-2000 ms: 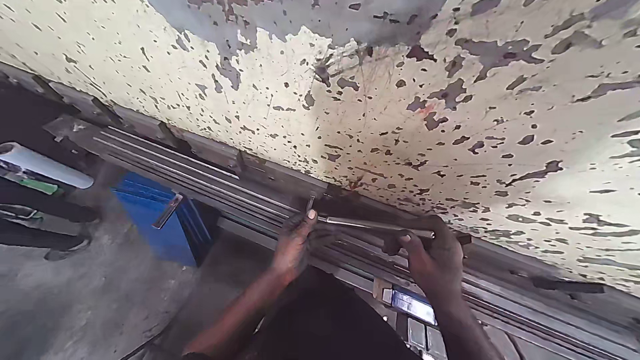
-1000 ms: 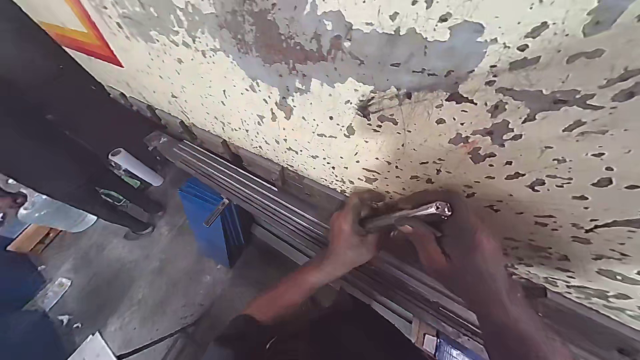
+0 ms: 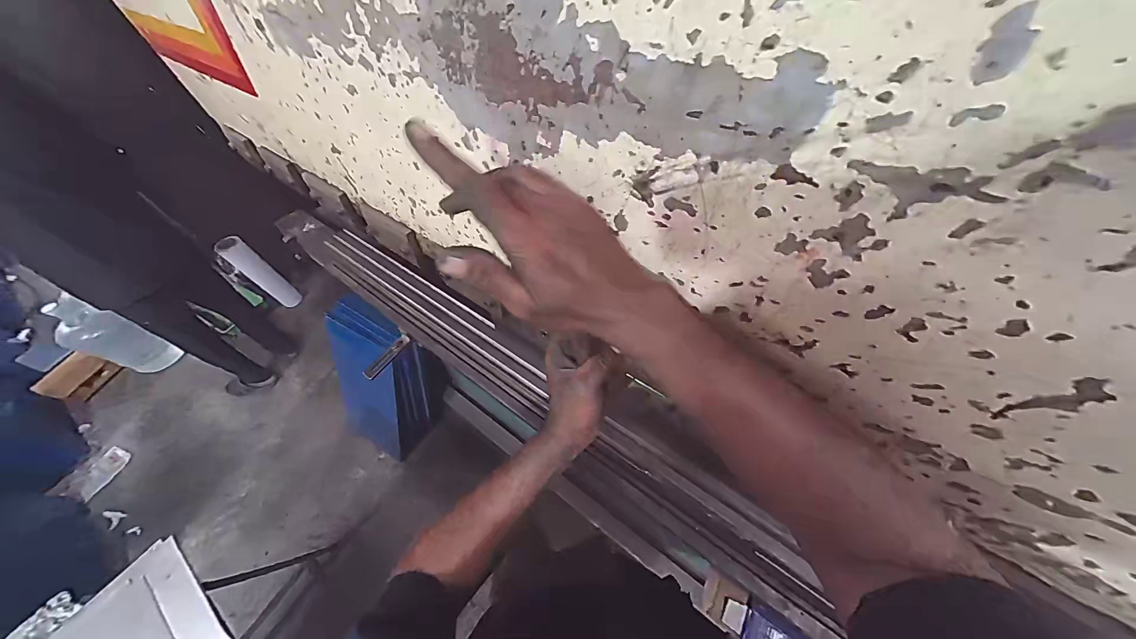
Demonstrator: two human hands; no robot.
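My right hand [image 3: 541, 240] is raised in front of the worn painted wall [image 3: 745, 213], its index finger stretched to the upper left and its thumb apart; nothing shows in it. Below it, my left hand [image 3: 577, 390] is closed just above the long metal bars [image 3: 497, 355]. A thin bright edge of a metal rod [image 3: 650, 387] shows beside the left fist, and my right forearm hides most of it. The bars run diagonally along the foot of the wall, passing under both hands.
Blue panels [image 3: 364, 382] stand beside the bars, with a small metal piece [image 3: 387, 357] at their top. At the left are a person in dark clothing [image 3: 115, 160], a white roll [image 3: 257, 271], a large clear plastic bottle [image 3: 120, 333] and a pale sheet [image 3: 146, 595] at the bottom.
My right hand has left the metal rod it was on and is now raised higher, finger outstretched. The rod, plain in both earlier frames, is mostly hidden. The view has swung left.
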